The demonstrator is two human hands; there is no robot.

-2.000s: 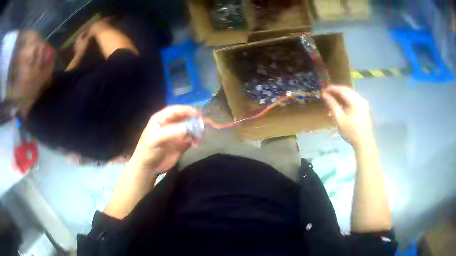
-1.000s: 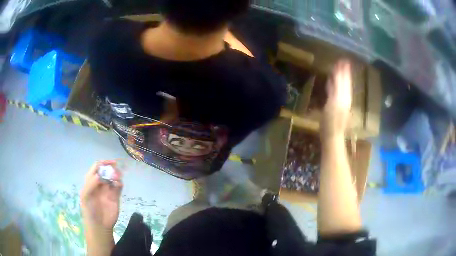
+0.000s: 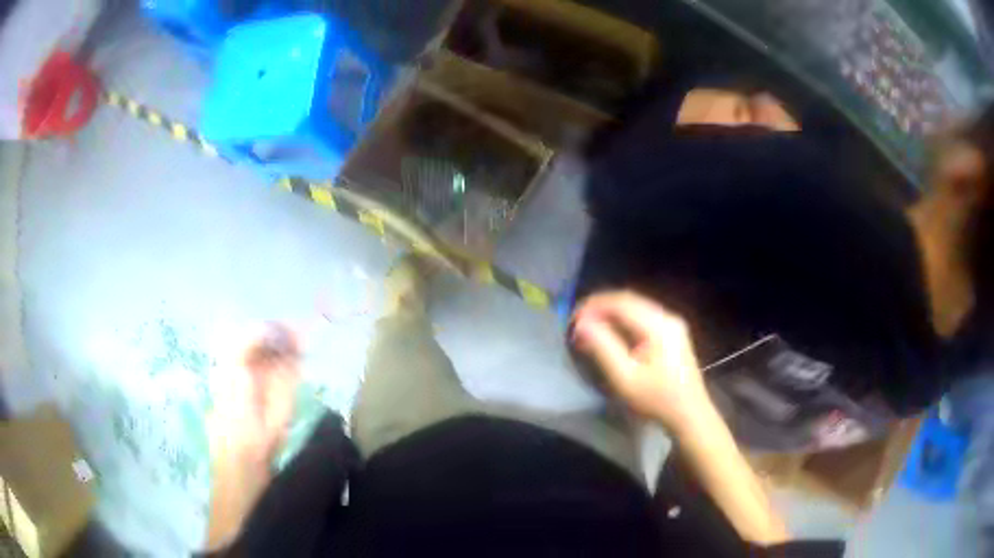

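My left hand (image 3: 253, 409) is at the lower left, in front of the floor, and strongly blurred. A dark reddish patch shows at its fingertips; I cannot tell whether it is the pale wired module or only the fingers. My right hand (image 3: 643, 360) is right of centre, beside the other person's dark clothes. Its fingers are curled in towards the thumb. Blur hides whether anything thin is between them. No lead wire can be made out at either hand.
A person in dark clothes (image 3: 752, 240) sits close on the right, by the green bench (image 3: 828, 55). Open cartons (image 3: 436, 164) stand ahead, near a blue stool (image 3: 267, 82) and yellow-black floor tape (image 3: 311, 194). A red object (image 3: 60, 96) is far left; a carton (image 3: 44, 469) lies lower left.
The view has swung left, so the person now appears further right. My right hand has come down from its raised, outstretched position and its fingers have curled. The pale module seen earlier in my left hand is no longer clear.
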